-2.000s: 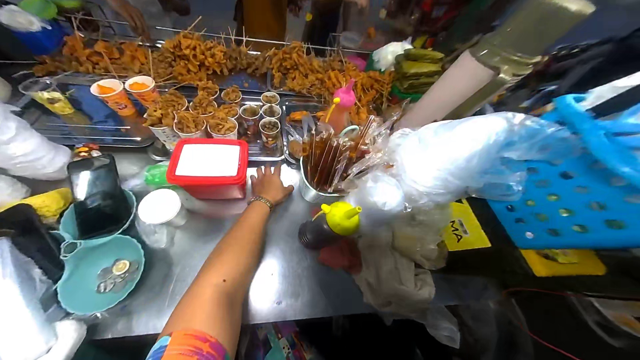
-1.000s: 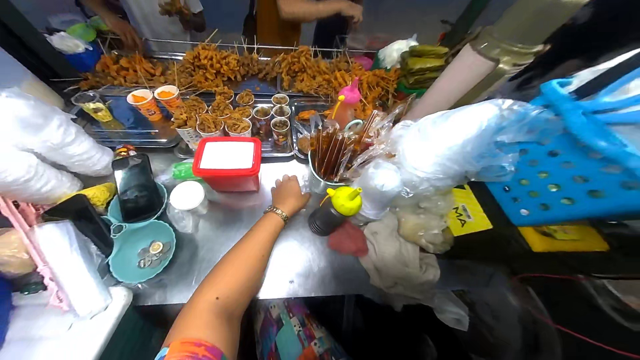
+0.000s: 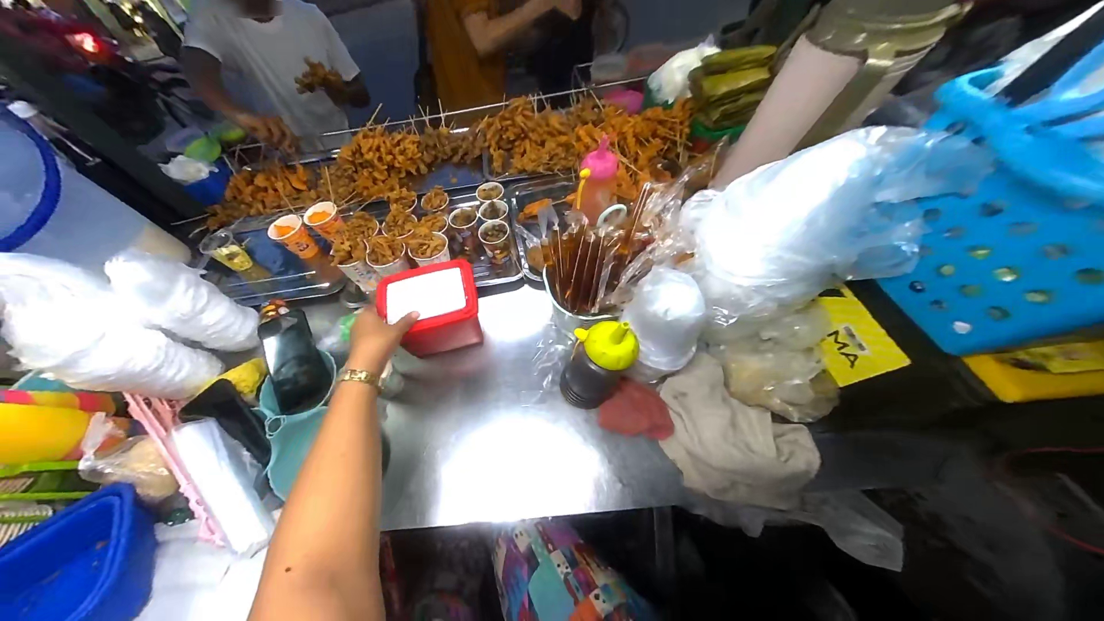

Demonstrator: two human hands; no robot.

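From the bottom left of the view, my left hand (image 3: pixel 378 338) reaches to a red plastic tub (image 3: pixel 444 332) with a white-topped lid. Its thumb lies on the lid's left edge, and the fingers at the tub's left side are mostly hidden. A gold-coloured bracelet is on the wrist. Behind the tub are paper cups (image 3: pixel 384 252) of fried food. Under my forearm is a teal bowl (image 3: pixel 289 448), partly covered, next to a dark phone-like object (image 3: pixel 296 362). My right hand is out of view.
Skewered fried food (image 3: pixel 379 155) lines the counter's far side, where people stand. Right of the tub are a dark squeeze bottle with a yellow cap (image 3: pixel 595 366), bagged brown sticks or straws (image 3: pixel 591 259), cloths (image 3: pixel 742 431) and a blue basket (image 3: pixel 1009 259). A blue tub (image 3: pixel 78 552) sits lower left.
My left hand has moved left, from the bare metal to the right of the red tub over to the tub's left side. A person across the counter holds up fried food.
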